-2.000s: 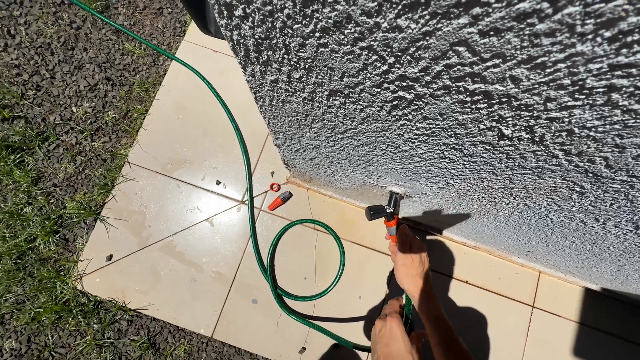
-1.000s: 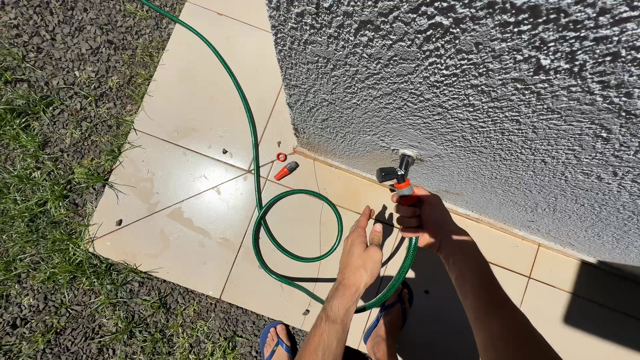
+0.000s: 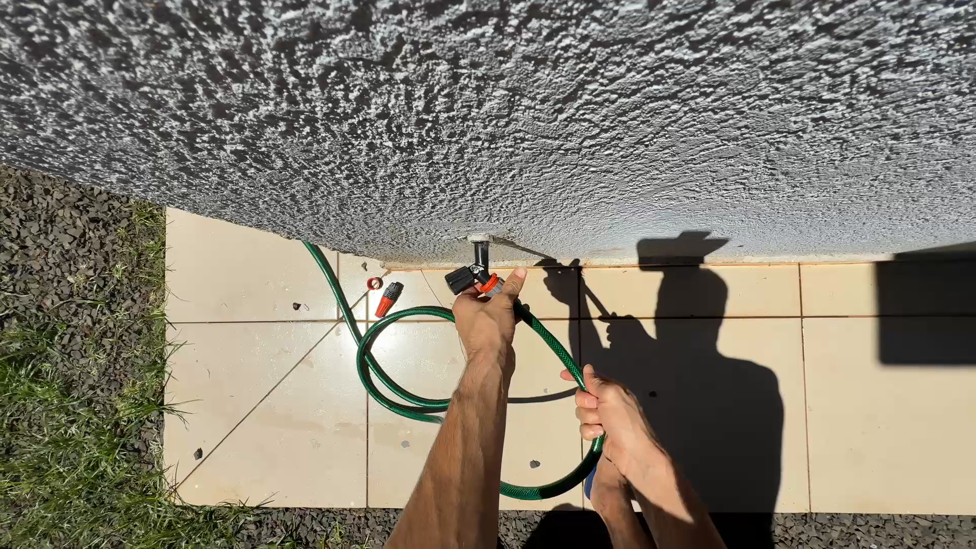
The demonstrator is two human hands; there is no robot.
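Note:
A black tap with a black handle juts from the wall. An orange and grey hose connector sits at its outlet. My left hand grips this connector, thumb on its right side. From there the green garden hose runs down to my right hand, whose fingers are closed around it. The hose bends below my right hand and passes behind my left forearm to a loop on the tiles.
An orange and black hose fitting and a small red ring lie on the tiled floor left of the tap. The textured wall rises in front. Grass and gravel border the tiles. A foot shows beside my right forearm.
My right hand was at the connector one second ago and is now lower, on the hose. My left hand, then apart from the tap, is now at the connector. The view has turned.

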